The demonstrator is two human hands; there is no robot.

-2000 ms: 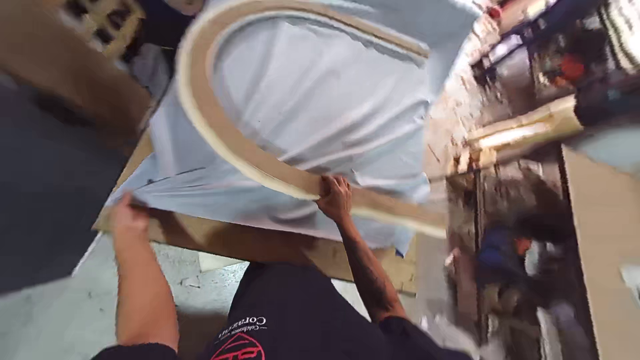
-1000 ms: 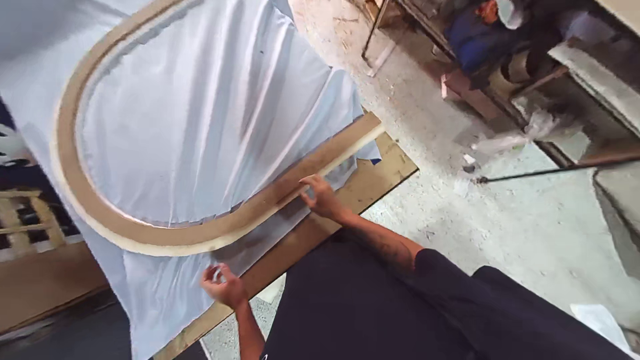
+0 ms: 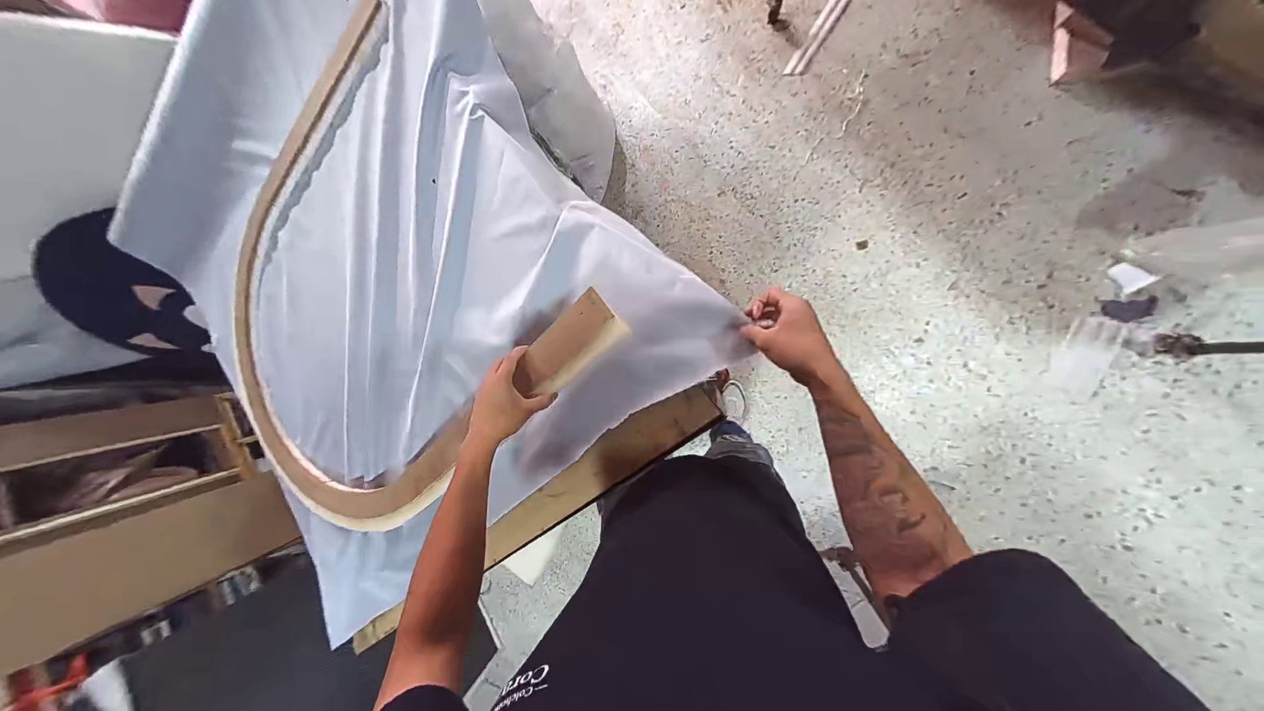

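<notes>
A U-shaped padded frame piece [image 3: 360,503], brown on its face with a cream foam edge, lies on a white fabric sheet [image 3: 395,296]. My left hand [image 3: 504,398] grips the straight arm of this piece near its end, thumb on the near side and fingers over the far edge. Out to the right, my right hand [image 3: 783,331] pinches a corner of the fabric and holds it stretched beyond the table's corner. Under the sheet, the wooden table edge [image 3: 632,449] shows along the near side.
Wooden shelving [image 3: 128,533] stands at the left, with a dark blue shape on pale material [image 3: 123,281] above it. A thin rod [image 3: 1220,347] and clear plastic scraps [image 3: 1084,355] lie on the speckled floor [image 3: 938,197] at right. Pale strips [image 3: 818,38] are at the top.
My right hand has left the frame piece and now holds the fabric corner out to the right. My left hand, off the frame a second ago, now grips its arm. The view has turned.
</notes>
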